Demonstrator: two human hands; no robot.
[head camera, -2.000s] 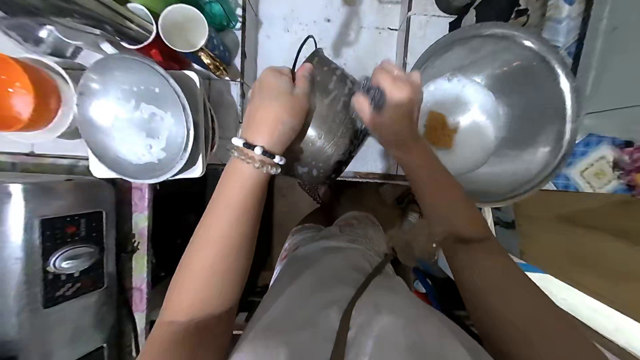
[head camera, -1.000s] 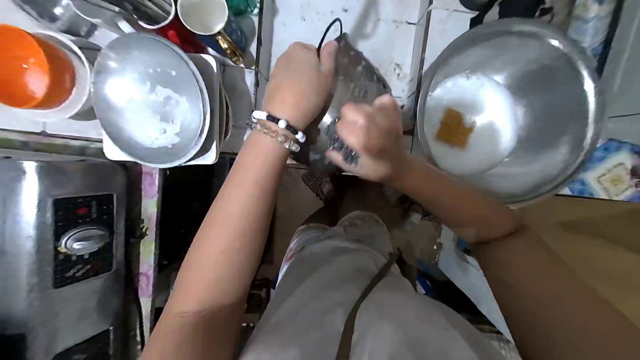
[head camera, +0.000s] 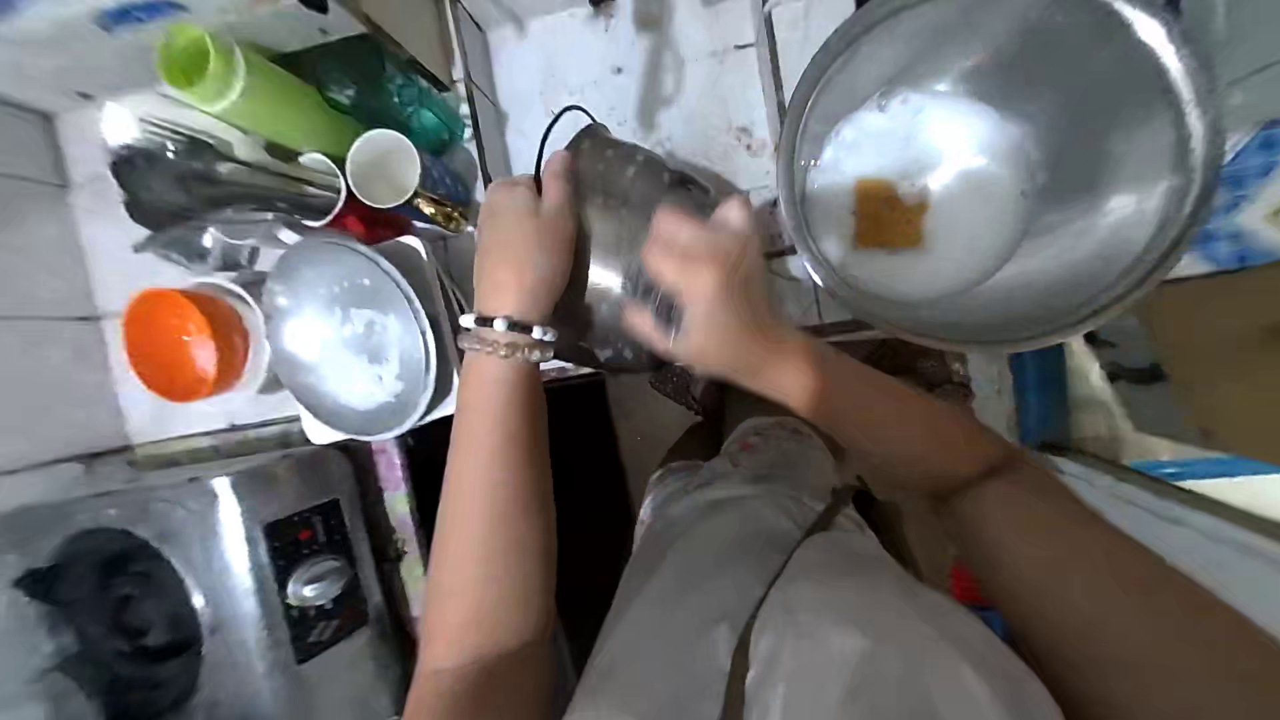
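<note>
My left hand (head camera: 525, 240) grips the rim of a metal pot (head camera: 615, 220) with a thin black wire handle, tilted on its side. Against the pot's outer wall, my right hand (head camera: 705, 280) is blurred; its fingers are curled over a dark scouring pad (head camera: 655, 300), mostly hidden. Suds dot the pot's surface. Right of the hands stands a large metal basin (head camera: 1090, 200) with soapy water and an orange-brown sponge (head camera: 888, 215) in it.
At left are a soapy metal pan (head camera: 350, 340), an orange bowl (head camera: 180, 345), a white cup (head camera: 383, 168), a green tumbler (head camera: 270, 100) and metal utensils (head camera: 200, 175). A gas stove (head camera: 230, 510) stands at lower left. White tiles (head camera: 610, 60) lie behind the pot.
My right hand has shifted over the pot's outer wall, while my left hand keeps its grip. The pot has turned slightly. The view has moved, showing more of the left side.
</note>
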